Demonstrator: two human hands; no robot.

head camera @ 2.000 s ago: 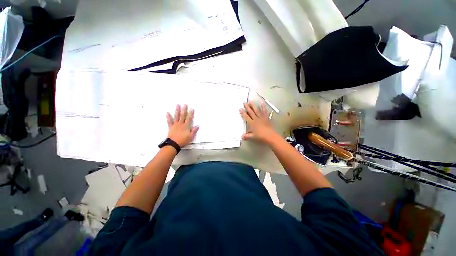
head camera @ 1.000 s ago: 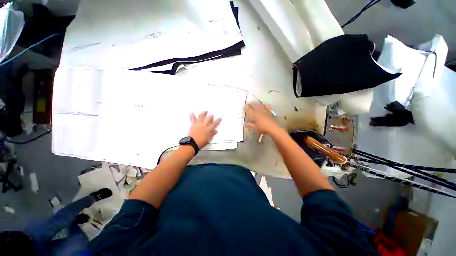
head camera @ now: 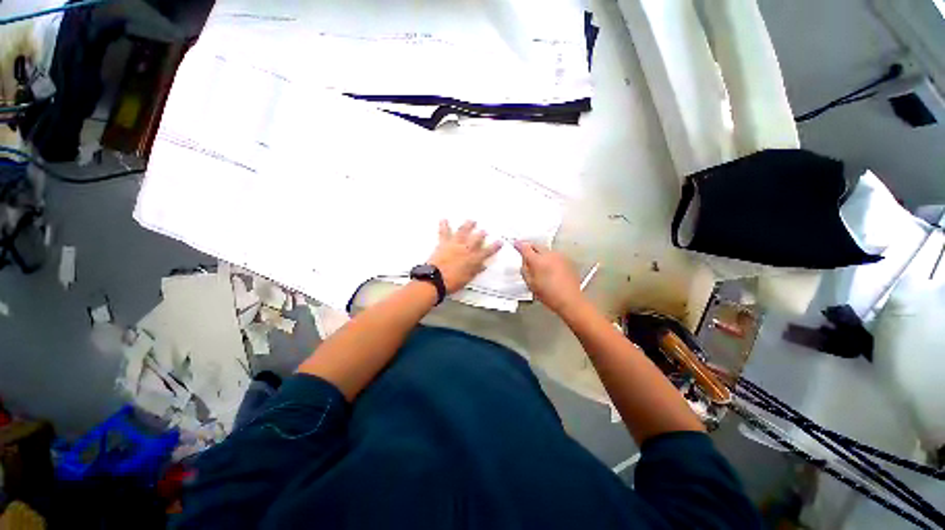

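A large white paper pattern (head camera: 311, 176) with thin printed lines lies across the table. My left hand (head camera: 463, 257), with a dark watch at the wrist, rests flat on its right part, fingers apart. My right hand (head camera: 549, 277) is at the pattern's right end, fingers curled and fingertips on the paper close to my left hand. Whether it pinches something small is too blurred to tell. Black cloth edges (head camera: 508, 110) show along a gap in the paper above. A slim white strip (head camera: 590, 275) lies right of my right hand.
A steam iron (head camera: 689, 364) sits at the right with dark hoses. A folded black piece (head camera: 767, 207) drapes over white padded arms (head camera: 679, 83). Paper offcuts (head camera: 181, 342) and a blue stool (head camera: 119, 447) are on the floor at left.
The view has turned and shifted. My right hand has moved from the pattern's right edge onto the paper, its fingers now curled. My left hand has moved right along the paper, closer to it.
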